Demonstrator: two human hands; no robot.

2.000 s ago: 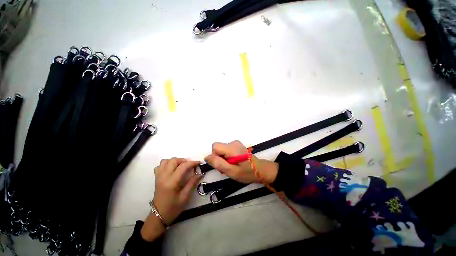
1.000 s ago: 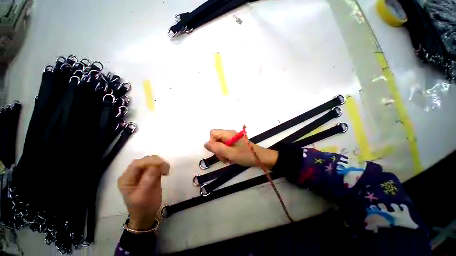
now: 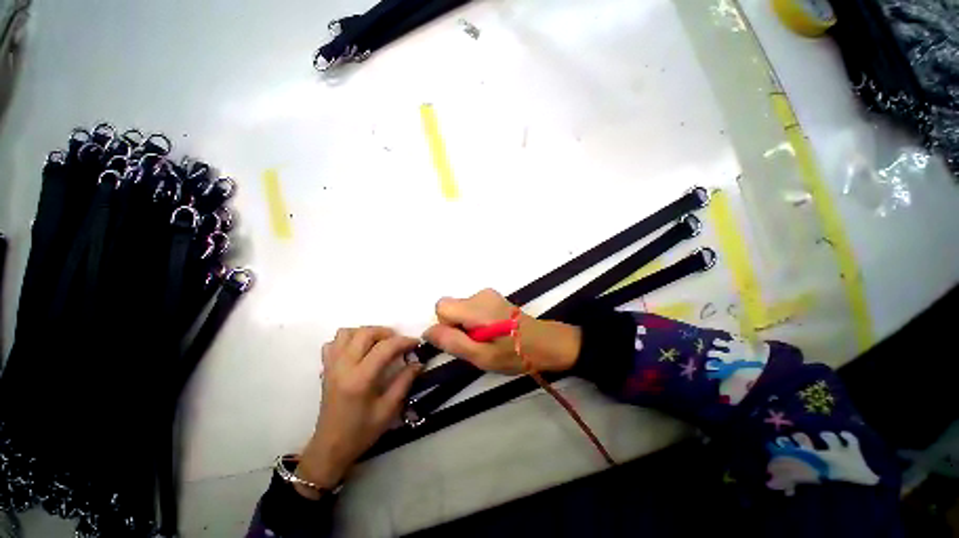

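Several black straps [image 3: 620, 238] with silver rings lie slanted on the white table in front of me. My left hand [image 3: 363, 394] pinches the near ringed end of one strap between thumb and fingertips. My right hand [image 3: 503, 334] is closed around a bright red tool [image 3: 492, 331], with its fingertips at the same strap end. The tool's tip is hidden by my fingers. A reddish-brown cord [image 3: 563, 402] runs from the tool over my right wrist to the table.
A thick pile of black straps [image 3: 100, 305] with rings lies at the left. Another bundle [image 3: 384, 23] lies at the top. A yellow tape roll [image 3: 804, 15], dark straps [image 3: 878, 74] and crinkled plastic [image 3: 925, 47] are at the upper right. Yellow tape strips [image 3: 440, 152] mark the table.
My left hand was apart from the straps one second ago and is now back at a strap end beside my right hand. The whole view has shifted, moving the table contents leftward.
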